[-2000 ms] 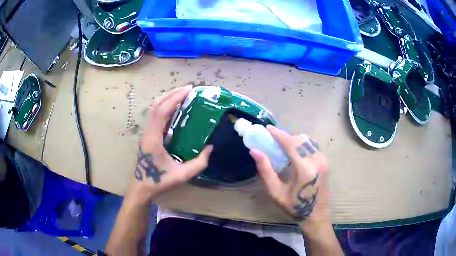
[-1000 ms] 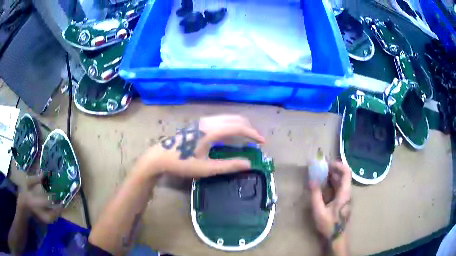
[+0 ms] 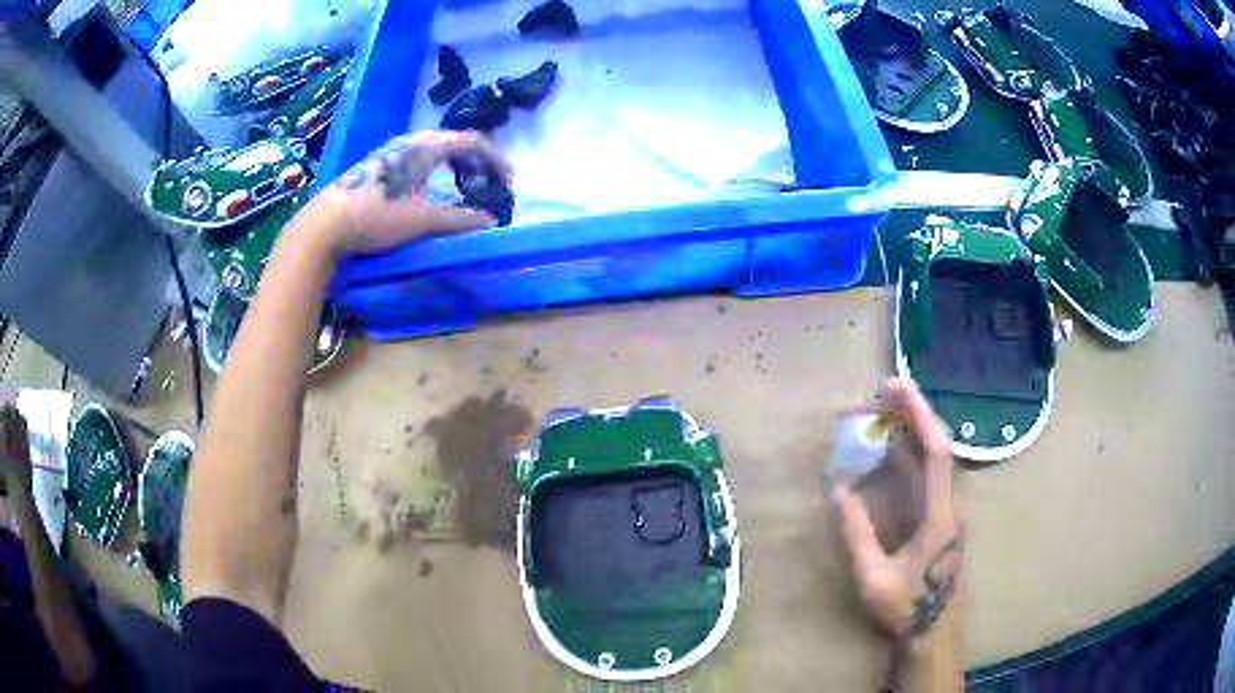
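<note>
A glossy green car body shell (image 3: 626, 609) with a pale rim lies untouched on the bench, its dark recess up; a thin shiny curved line shows at the recess's right. My left hand (image 3: 406, 196) reaches over the front wall of the blue parts tub (image 3: 596, 257), its fingers around a small black fitting (image 3: 481, 190); whether it grips the fitting is unclear. Several more black fittings lie on the white liner. My right hand (image 3: 907, 521) holds the small white glue bottle (image 3: 856, 450) by its fingers, right of the shell.
Green shells are stacked at the left (image 3: 230, 187), and more lie in rows at the right (image 3: 975, 352). A dark stain (image 3: 481, 454) marks the cardboard left of the shell. Another person's arm (image 3: 41, 582) shows at the lower left edge. A dark heap (image 3: 1178, 149) is at the far right.
My left hand has left the shell and moved up into the blue tub, to a black fitting. My right hand moved from over the shell to its right side, still with the bottle.
</note>
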